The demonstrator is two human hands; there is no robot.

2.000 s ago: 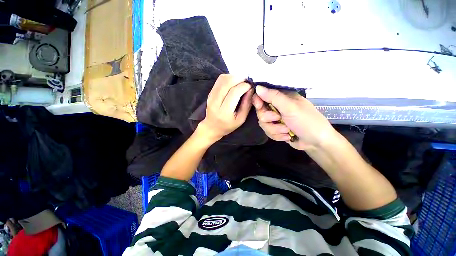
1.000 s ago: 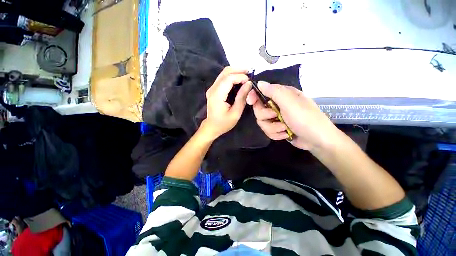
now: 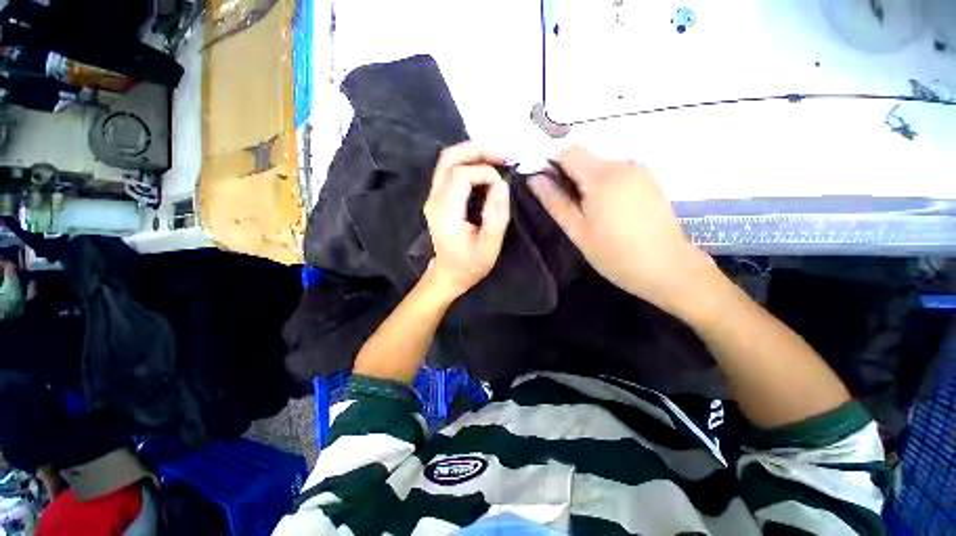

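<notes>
A dark grey-black garment piece lies over the front edge of the white table and hangs down towards my lap, with a rounded stitched outline on its lower part. My left hand pinches the cloth's upper edge between thumb and fingers. My right hand is just to the right, its fingertips bent at the same edge, close to my left fingertips. The brass-coloured snips seen before do not show; whether they are inside my right palm is hidden.
A pale ruler strip runs along the table's front edge at right. Brown cardboard covers the table's left part. Blue crates stand below left and at the right rim. Dark cloth hangs at left. Loose threads lie at upper right.
My right hand has turned over, back upwards, with its fingertips at the cloth edge. The brass snips in it have gone out of sight. The cloth flap right of my hands has dropped.
</notes>
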